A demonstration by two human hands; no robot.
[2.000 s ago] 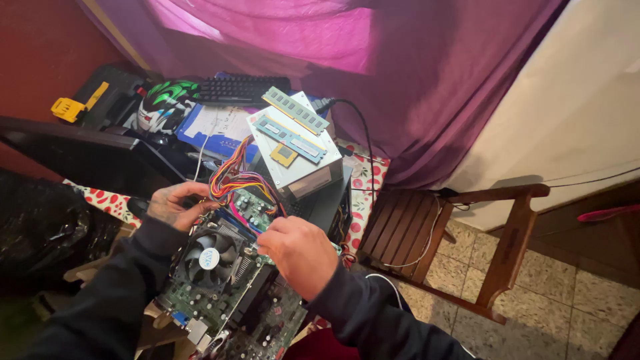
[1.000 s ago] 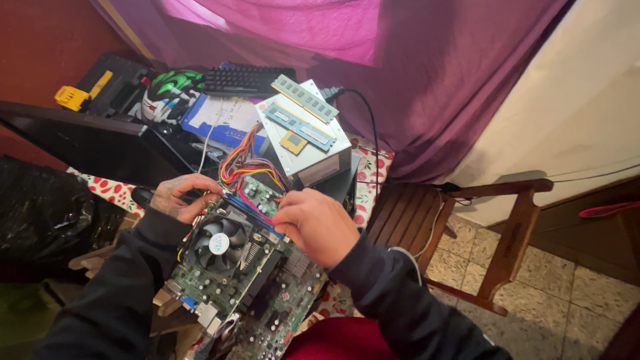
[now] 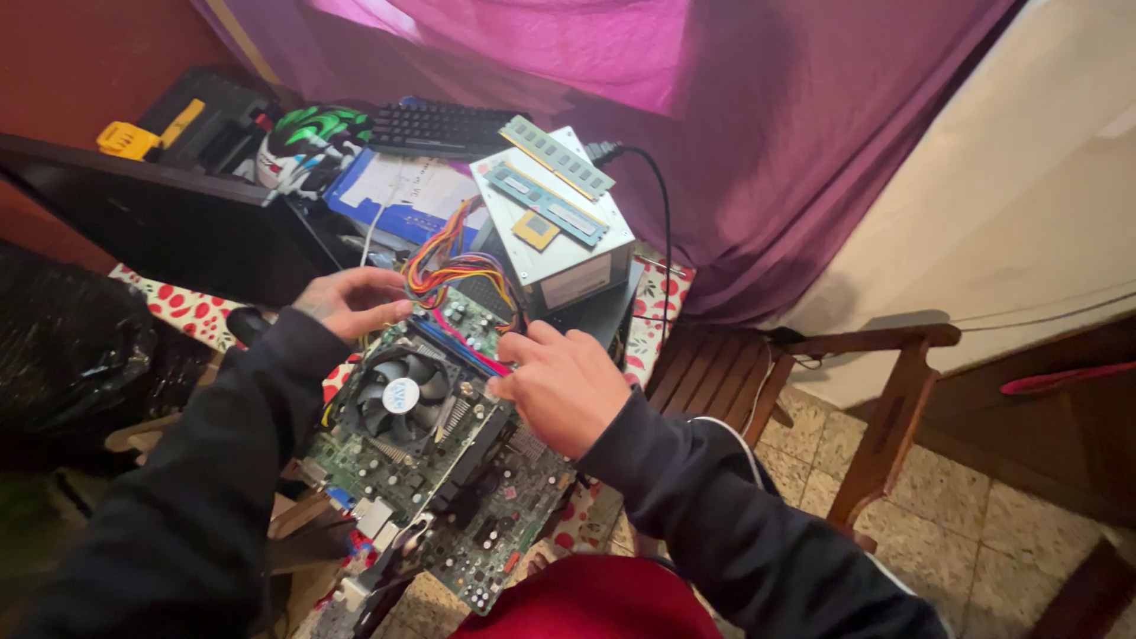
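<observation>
A green computer motherboard (image 3: 368, 470) with a round CPU cooler fan (image 3: 399, 390) lies tilted over a second circuit board (image 3: 488, 541). My left hand (image 3: 355, 302) is at the upper left edge of the motherboard, thumb and fingers parted beside a bundle of coloured power cables (image 3: 453, 271). At the memory slots (image 3: 448, 342), the fingers of my right hand (image 3: 559, 382) are bent over their right end; whether they grip anything there is hidden. Two RAM modules (image 3: 555, 158) (image 3: 546, 204) and a processor chip (image 3: 535, 230) rest on the metal power supply (image 3: 577, 253).
A monitor (image 3: 160, 222) stands at the left, with a keyboard (image 3: 435, 129), a blue box (image 3: 399, 191) and a black case with yellow parts (image 3: 204, 120) behind. A black cable (image 3: 664, 204) hangs beside the power supply. A wooden chair (image 3: 719, 382) is at the right.
My left hand's thumb and fingers have spread from their closer pose at the motherboard's upper left edge. My right hand remains near the right end of the memory slots.
</observation>
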